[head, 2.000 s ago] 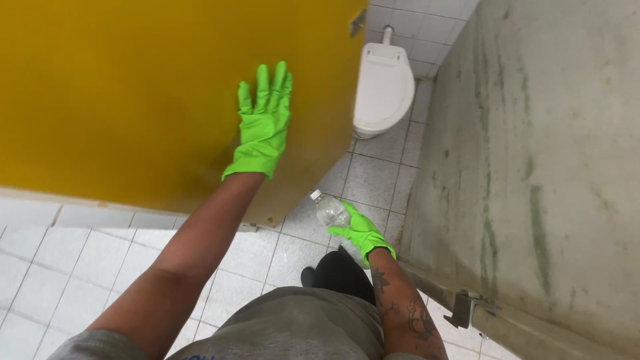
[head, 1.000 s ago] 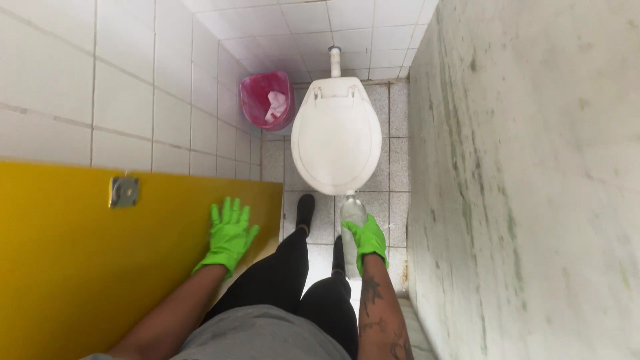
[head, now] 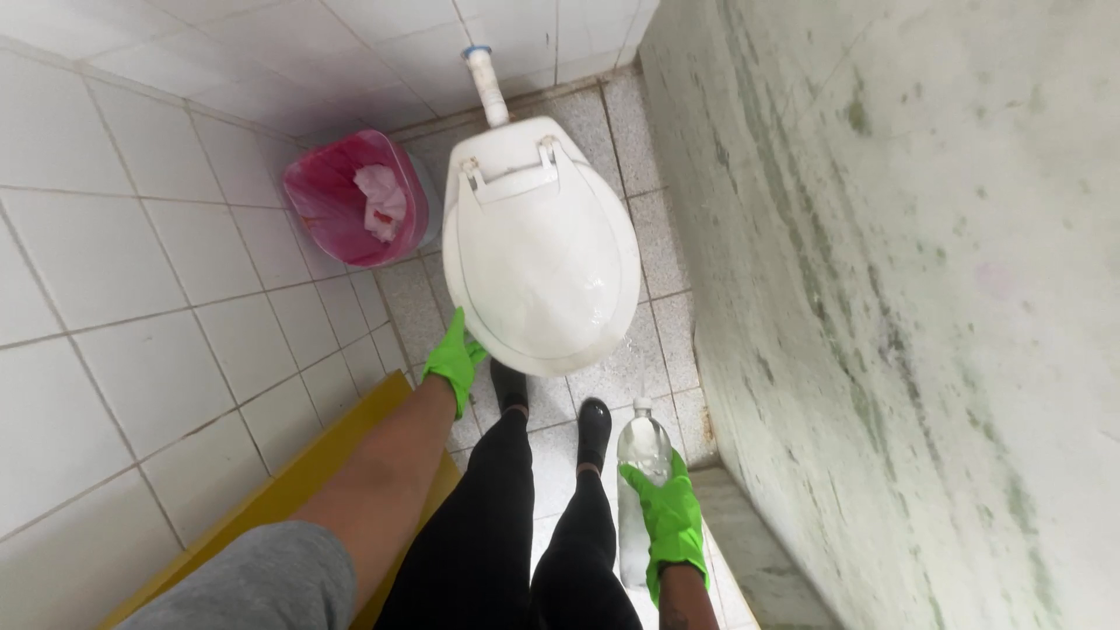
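Observation:
My left hand (head: 454,360), in a green rubber glove, is at the front left edge of the white toilet lid (head: 547,262). Its thumb points up along the rim and the other fingers are partly hidden beneath the edge; whether they grip it I cannot tell. The lid is down, with wet-looking spots near its front right. My right hand (head: 669,516), gloved the same way, is closed around a clear plastic bottle (head: 645,446) with a white cap, held low to the right of my legs. Liquid seems to be inside the bottle.
A bin with a pink liner (head: 411,197) and crumpled paper (head: 381,201) stands left of the toilet. The yellow door (head: 289,499) is at lower left, beside the tiled wall (head: 114,254). A stained marble partition (head: 875,289) bounds the right side. My dark boots (head: 594,429) are on the tiled floor.
My left hand has left the yellow door and is now at the toilet's edge. The bottle, still in my right hand, has moved away from the toilet's front to the right. The view has shifted into the stall.

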